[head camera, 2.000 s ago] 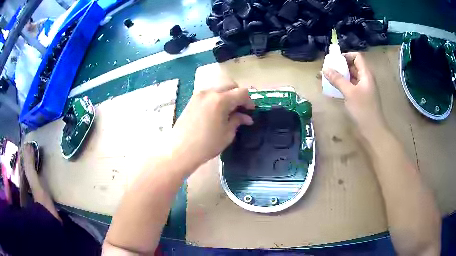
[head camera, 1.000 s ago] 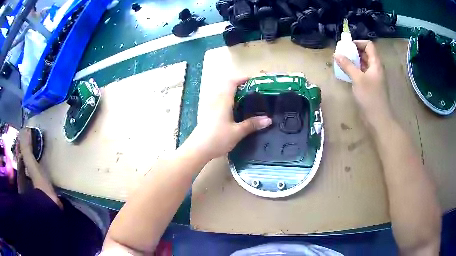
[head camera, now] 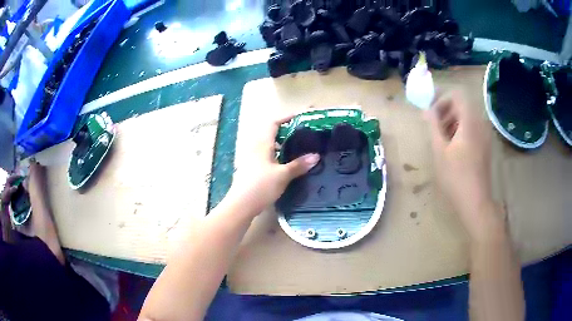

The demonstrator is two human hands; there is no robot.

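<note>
A green housing (head camera: 327, 117) with a pale rim lies on the cardboard in front of me, rounded end toward me. A black insert (head camera: 332, 175) sits inside it, with two raised shapes. My left hand (head camera: 276, 169) grips the housing's left side, thumb on the insert and fingers hidden beyond the edge. A white glue bottle (head camera: 420, 86) stands tip up at the right, near the back of the cardboard. My right hand (head camera: 461, 131) is blurred, just right of and below the bottle, seemingly apart from it with nothing in it.
Black parts (head camera: 364, 37) are heaped behind the cardboard (head camera: 414, 251). Two more housings lie at the right, one (head camera: 519, 103) fully in view. Another housing (head camera: 91, 150) lies on the left board. A blue bin (head camera: 72, 75) stands back left. Another person's hand (head camera: 39, 200) shows at the left edge.
My right hand has come off the glue bottle and moved slightly toward me. My left hand has moved from inside the housing to its left side. More of a second right-hand housing shows.
</note>
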